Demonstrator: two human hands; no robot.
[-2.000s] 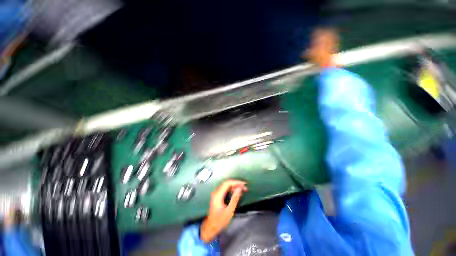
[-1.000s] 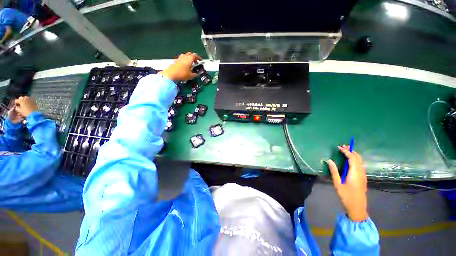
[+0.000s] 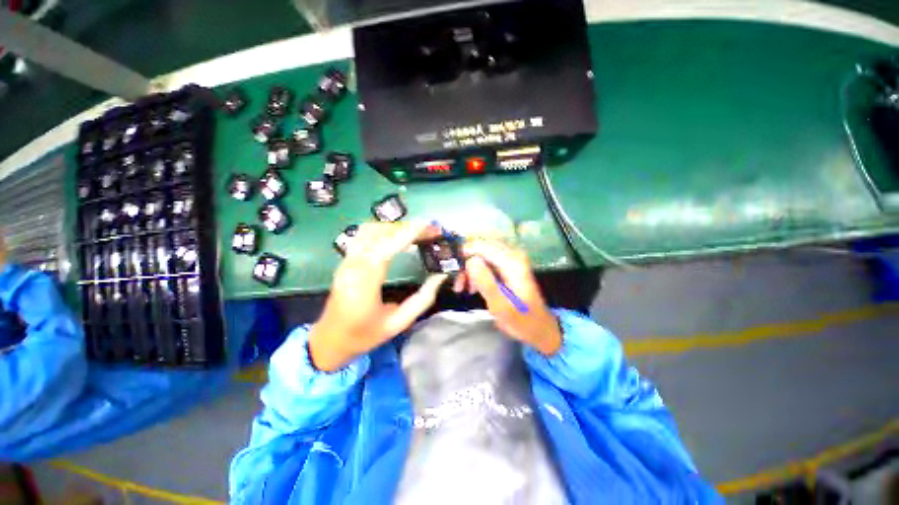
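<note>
A small black square module [image 3: 443, 258] is held between my two hands, just in front of the bench's near edge. My left hand [image 3: 367, 290] grips its left side with thumb and fingers. My right hand [image 3: 513, 292] is at its right side and holds the blue stick tool [image 3: 510, 296], which runs along the fingers. Whether the tool's tip touches the module is hard to tell. The black test fixture [image 3: 477, 89] sits beyond my hands on the green mat, with a red display on its near edge.
Many loose modules [image 3: 321, 191] lie on the mat left of the fixture. A black gridded parts tray [image 3: 145, 222] and a pale grey tray [image 3: 37, 212] are further left. A cable [image 3: 569, 219] runs from the fixture. Another person's blue sleeve [image 3: 39, 330] is at far left.
My left hand has come back from the modules beside the fixture and now holds one. My right hand has moved left to meet it. The view has tilted down.
</note>
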